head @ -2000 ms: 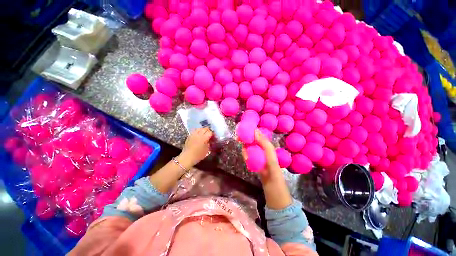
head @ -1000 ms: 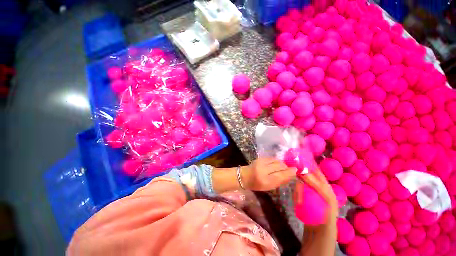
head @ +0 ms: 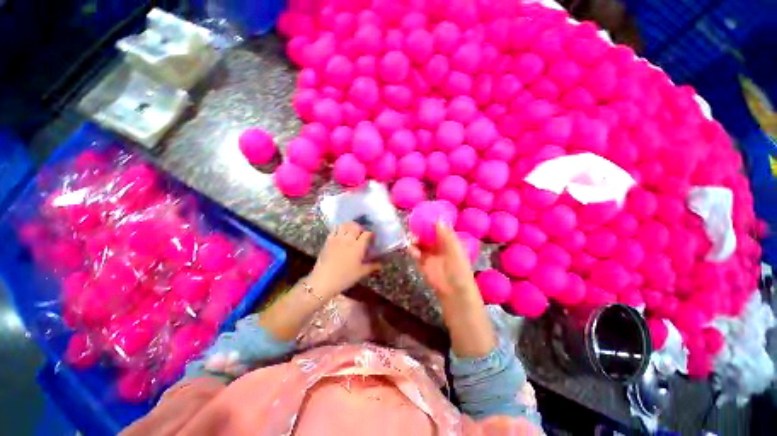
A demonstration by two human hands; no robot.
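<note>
A large heap of pink balls [head: 562,111] covers the speckled bench. My left hand [head: 345,255] is on a flat clear poly bag [head: 365,215] with small dark print, lying at the near edge of the heap. My right hand [head: 445,260] is just right of the bag, with its fingers at a pink ball [head: 432,220]; another ball shows partly behind the hand. Part of the bag is hidden under my left fingers.
Filled bags [head: 136,264] lie in the left blue bin [head: 274,266]. Stacks of empty bags [head: 141,109] are at the bench's far left. A metal cup [head: 618,342] stands right of the heap's near edge. A white cloth [head: 582,178] lies on the heap; more white rags [head: 743,349] are at the right.
The view swung toward the left bin a second ago and has swung back. The hands were together at a bag with a ball then; now they are apart, my left hand on a flat bag.
</note>
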